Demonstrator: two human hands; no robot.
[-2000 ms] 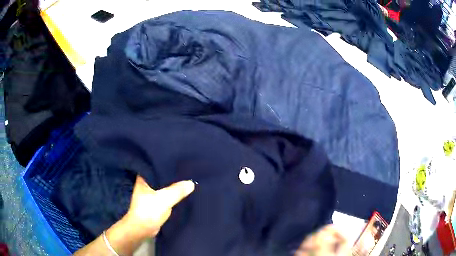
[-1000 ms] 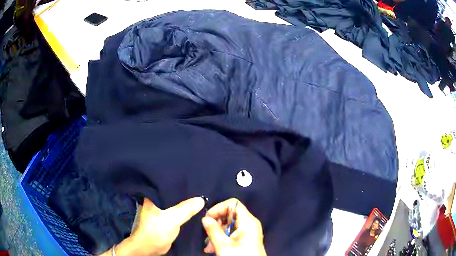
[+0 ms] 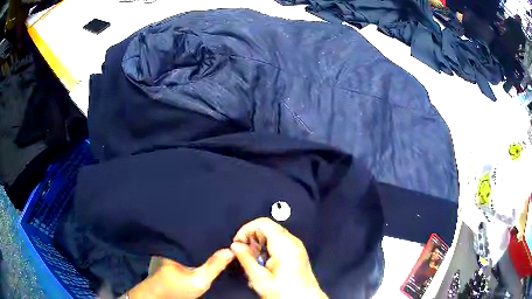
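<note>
The dark navy coat shell [image 3: 169,198] lies bunched in front of me, with its bluer lining [image 3: 361,111] spread in a curve behind. A round silver-white disc [image 3: 281,211] sits on the shell, just above my right hand. My left hand [image 3: 186,277] is at the lower centre, its thumb and fingers closed on the cloth. My right hand [image 3: 271,257] touches the left fingertips, its fingers pinched together around a small tool with a blue part [image 3: 262,260]. Most of the tool is hidden in the palm. No needle or thread can be made out.
A blue latticed crate [image 3: 36,245] with dark garments is at left. A red-edged smartphone [image 3: 425,266] lies right of the coat. Clear plastic bags [image 3: 500,219], small dark pieces on grey cloth and a red box [image 3: 521,252] are at far right. Dark fabric pieces [image 3: 402,32] lie at the back.
My right hand has come in from the lower right to the left fingertips and has moved slightly up and left since. My left hand has shifted lower. The whole view has shifted a little.
</note>
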